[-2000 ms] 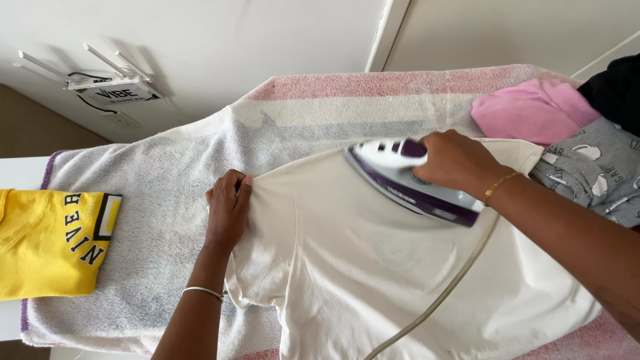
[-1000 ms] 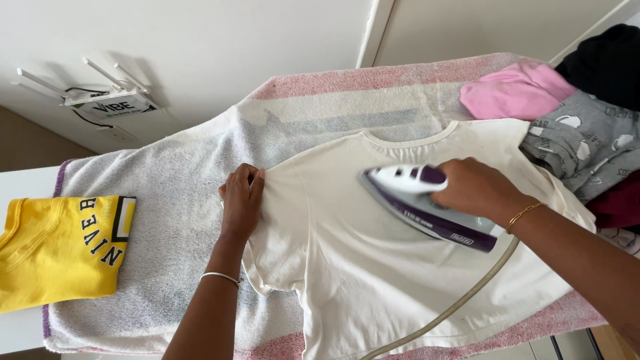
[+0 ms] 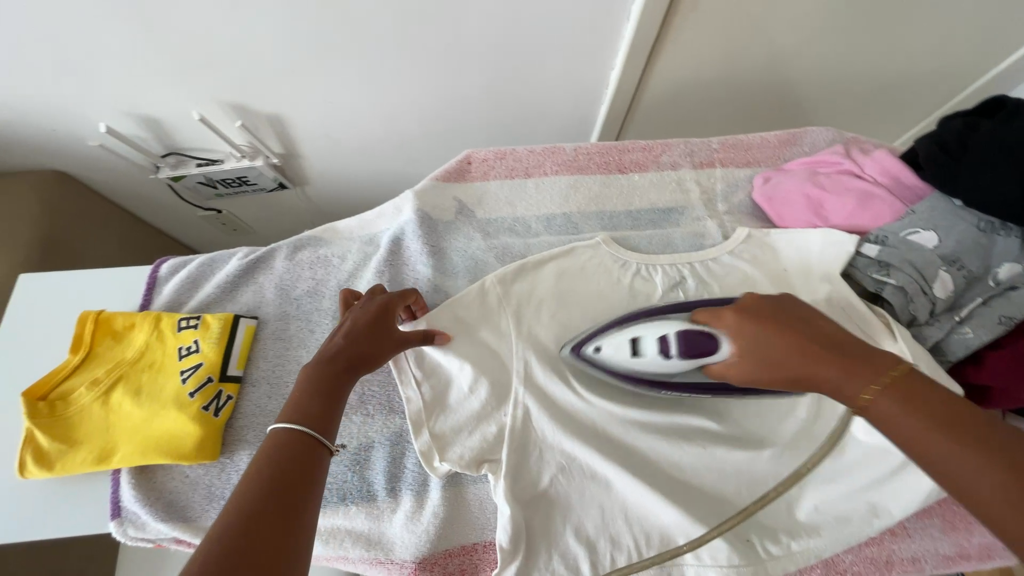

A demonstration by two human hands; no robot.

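A white short-sleeved shirt point(image 3: 592, 456) lies spread on a striped towel point(image 3: 336, 272), its neckline toward the wall. My right hand point(image 3: 768, 340) grips the handle of a purple and white clothes iron point(image 3: 648, 348), which rests flat on the upper part of the shirt, its tip pointing left. The iron's cord point(image 3: 744, 512) runs down across the fabric. My left hand point(image 3: 392, 328) pinches the outer edge of the shirt's left-side sleeve between thumb and fingers.
A folded yellow shirt point(image 3: 136, 400) with dark lettering lies at the left, partly on a white surface point(image 3: 48, 504). Pink point(image 3: 840, 188), gray printed point(image 3: 952, 272) and black clothes point(image 3: 976, 156) are heaped at the right. A white router point(image 3: 224, 172) with antennas is on the wall behind.
The iron has turned from a slant to nearly level on the shirt. My left hand has gone from resting at the shirt's shoulder edge to pinching the sleeve.
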